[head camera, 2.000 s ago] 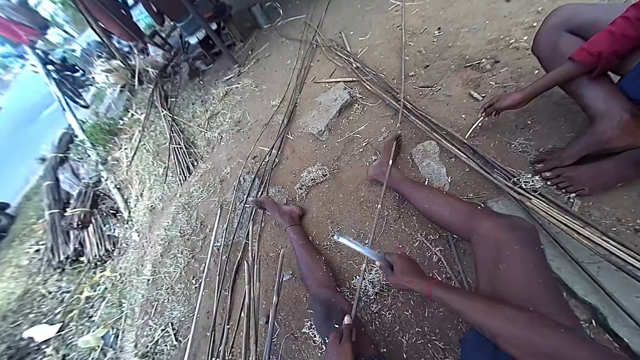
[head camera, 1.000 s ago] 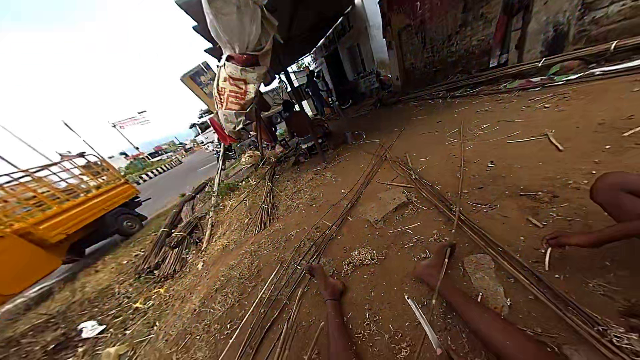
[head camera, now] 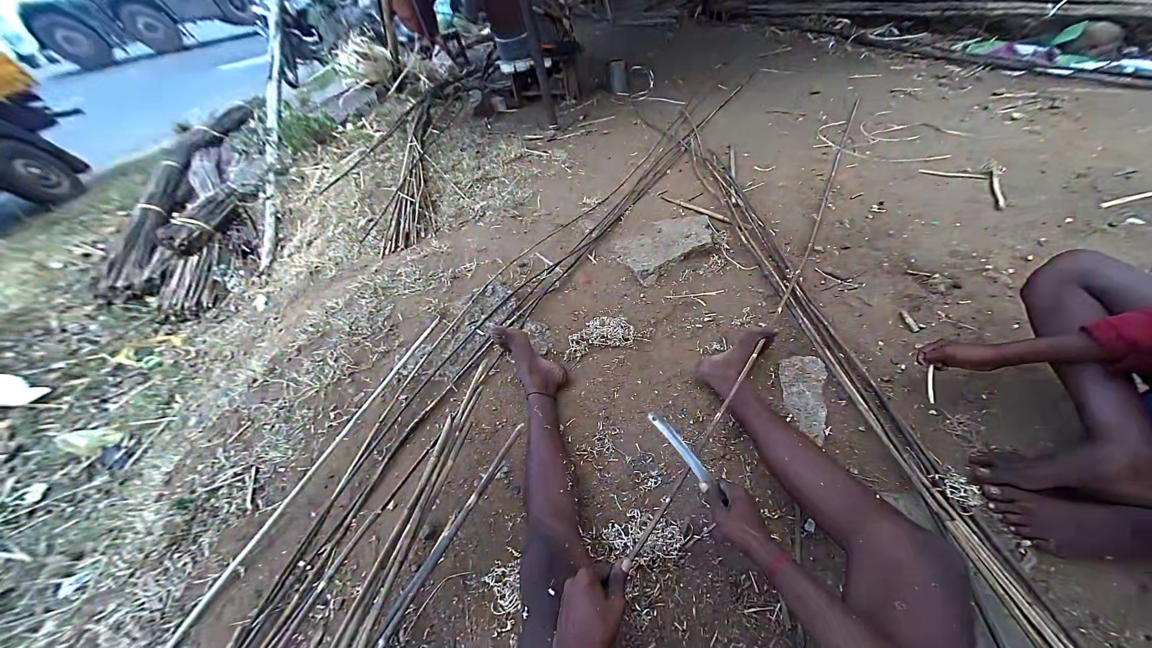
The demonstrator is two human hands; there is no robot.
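My left hand (head camera: 591, 605), low in the view beside my left shin, is closed around the near end of a long thin cane (head camera: 720, 416). The cane slants up and away over my right foot and across a bundle of canes. My right hand (head camera: 740, 515) grips the dark handle of a knife with a long, slightly curved metal blade (head camera: 677, 448). The blade lies against or very close to the cane; contact is unclear. Pale shavings (head camera: 643, 537) lie on the ground between my legs.
Long canes (head camera: 396, 468) lie left of my left leg and a cane bundle (head camera: 837, 360) lies right of my right foot. Flat stones (head camera: 664, 245) are set in the soil. Another person's hand (head camera: 956, 354) holds a short pale piece at right. Tied bundles (head camera: 166, 211) lie near the road.
The view has swung up toward the road and back down. The yellow vehicle, largely visible a second ago, now shows only at the left edge. My left hand, out of view then, is visible again.
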